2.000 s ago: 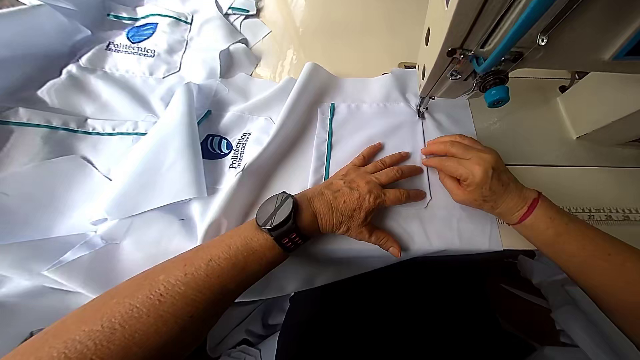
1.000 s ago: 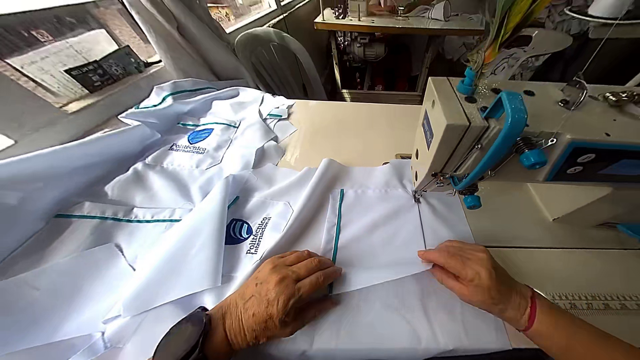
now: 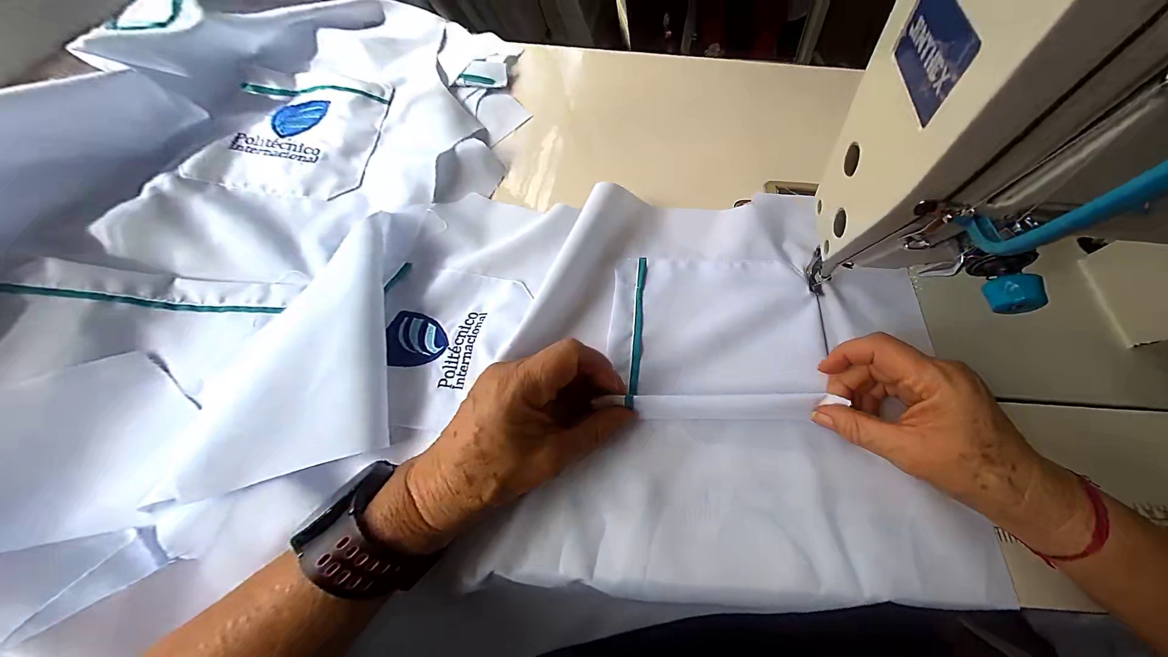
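Observation:
A white pocket piece (image 3: pixel 730 319) with teal trim (image 3: pixel 638 328) along its left side lies on a larger white fabric panel (image 3: pixel 730 511). Its near edge is folded into a narrow strip. My left hand (image 3: pixel 520 429) pinches this folded edge at the trimmed corner, thumb against index finger. At the right end of the fold, my right hand (image 3: pixel 922 411) pinches the other corner, where a small tip of fabric sticks out between the fingers. The sewing machine's presser foot (image 3: pixel 817 274) rests on the pocket's far right corner, with a seam line running toward my right hand.
The sewing machine head (image 3: pixel 985 109) stands at the upper right, with a blue knob (image 3: pixel 1015 292) low on it. White garment pieces with embroidered pockets (image 3: pixel 301 146) and teal trim cover the left side. The cream tabletop (image 3: pixel 675 119) shows behind the fabric.
My left hand, flat on the pocket two seconds ago, now pinches its near left corner. The near edge, loose one second ago, is now folded under both hands. The view has tilted down.

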